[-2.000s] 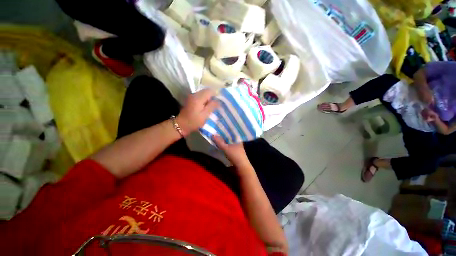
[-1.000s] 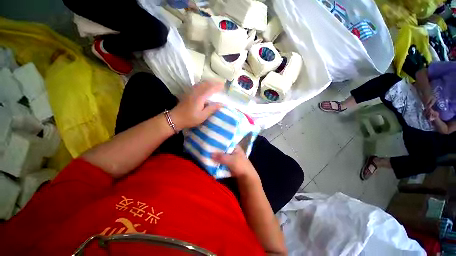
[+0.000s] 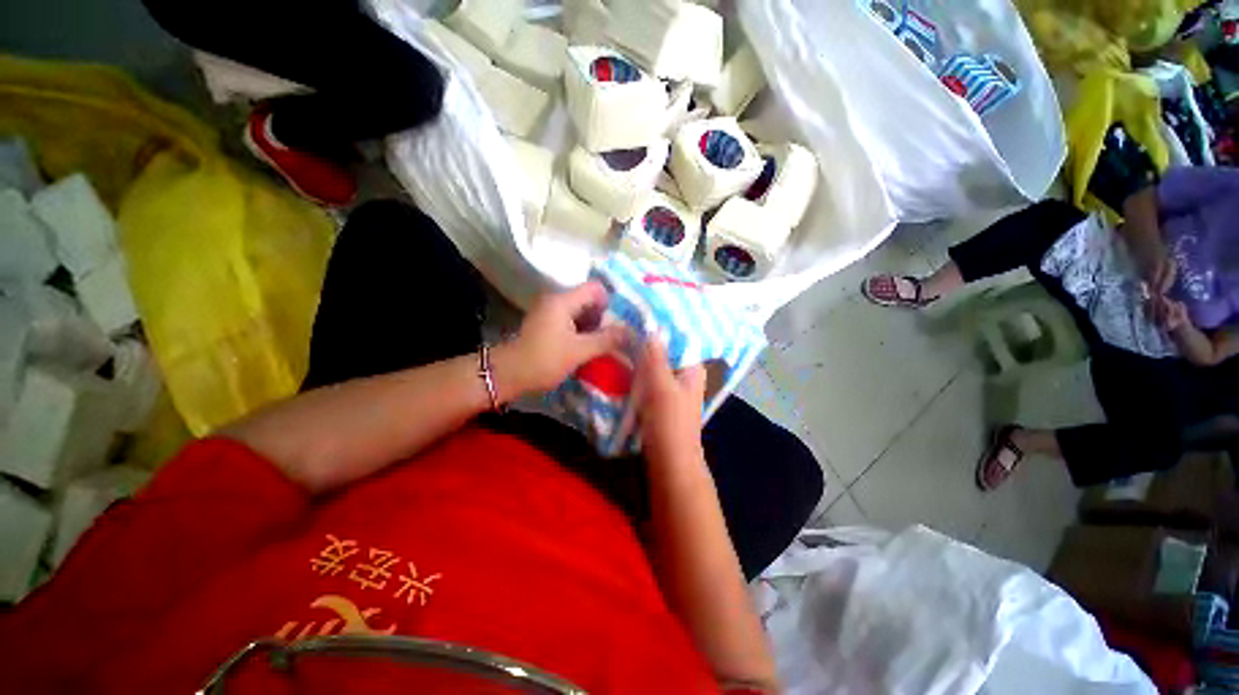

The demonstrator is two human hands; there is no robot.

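Observation:
A striped cover (image 3: 707, 326), light blue and white with a red patch and a thin red line, is held over my lap, its striped side outward. My left hand (image 3: 554, 350) grips its near left side, fingers bent at the fabric. My right hand (image 3: 669, 394) holds it at the near middle, fingers pointing away from me. The cover is partly hidden by both hands and a little blurred. A dark open area shows at its right side. Behind it a large white sack (image 3: 842, 163) holds many cream unturned covers (image 3: 618, 102), several with round holes showing dark blue and red.
A second white sack (image 3: 1026, 149) with striped covers stands at the upper right. A yellow sack (image 3: 224, 299) and cream blocks (image 3: 61, 394) lie at my left. A crumpled white sack (image 3: 938, 618) is at the lower right. A seated person (image 3: 1202, 231) is at the right, another person's leg (image 3: 319, 82) upper left.
The cover has been rotated and tilted between my hands; a red patch now shows facing me. My right hand has moved up over its near side, and my left hand has shifted slightly right and nearer.

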